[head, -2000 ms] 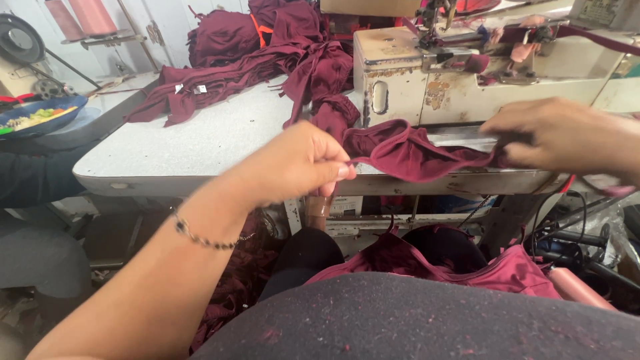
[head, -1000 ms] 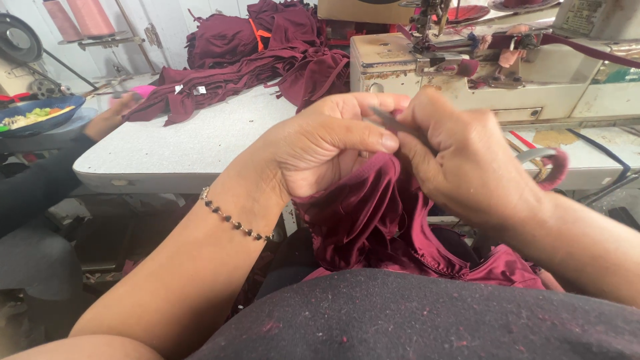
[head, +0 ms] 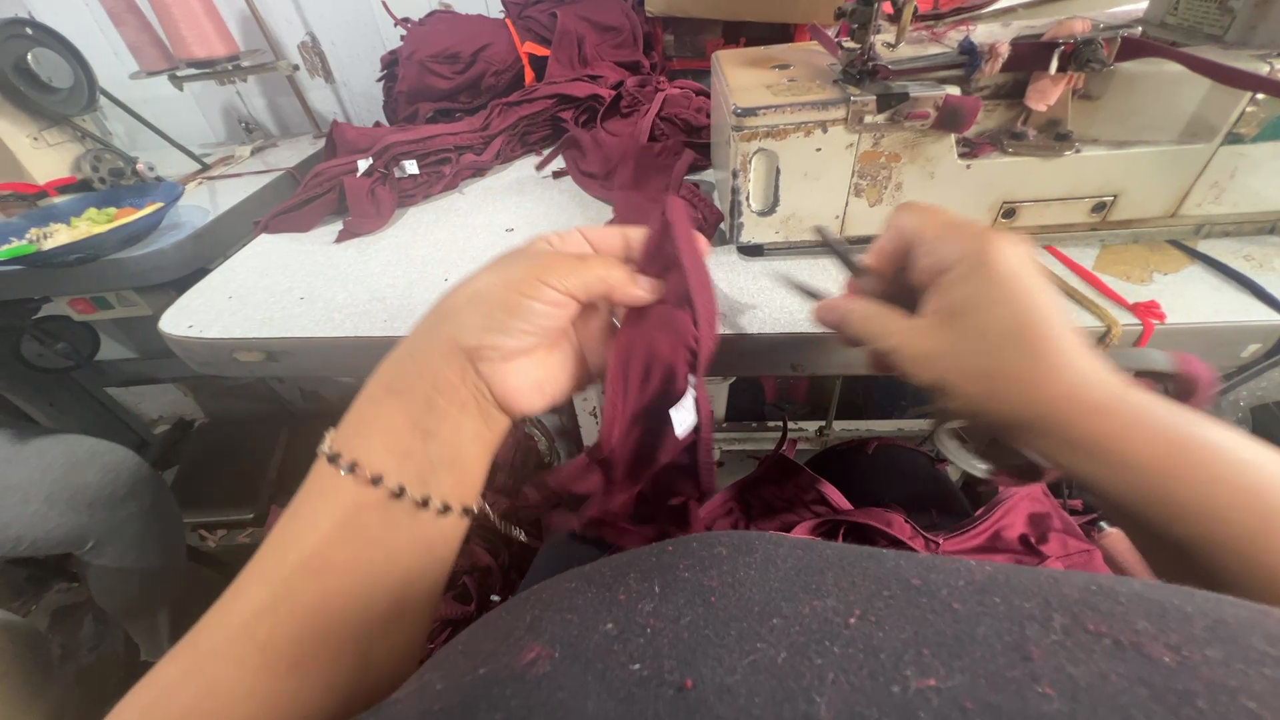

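Note:
My left hand (head: 545,320) pinches a maroon fabric garment (head: 655,400) that hangs down toward my lap, a small white label on its side. To the right, my right hand (head: 950,300) is blurred and closed on scissors (head: 835,265), whose blades point left, apart from the garment. The scissors' handle loops are partly hidden by the hand and wrist. More maroon satin fabric (head: 1030,530) lies across my lap. Behind the left hand, a chain of maroon pieces (head: 450,150) runs over the white sewing table (head: 330,290).
A worn cream industrial sewing machine (head: 800,150) stands at the back right. Red cord (head: 1105,295) lies on the table in front of it. A blue plate of food (head: 100,225) rests on another table at left, above a seated person's leg (head: 80,500). Pink thread cones (head: 200,30) stand behind.
My hands, close together one second ago, are now apart, the right one farther right with the scissors. The garment hangs from my left hand. The other person's hand at left is out of sight.

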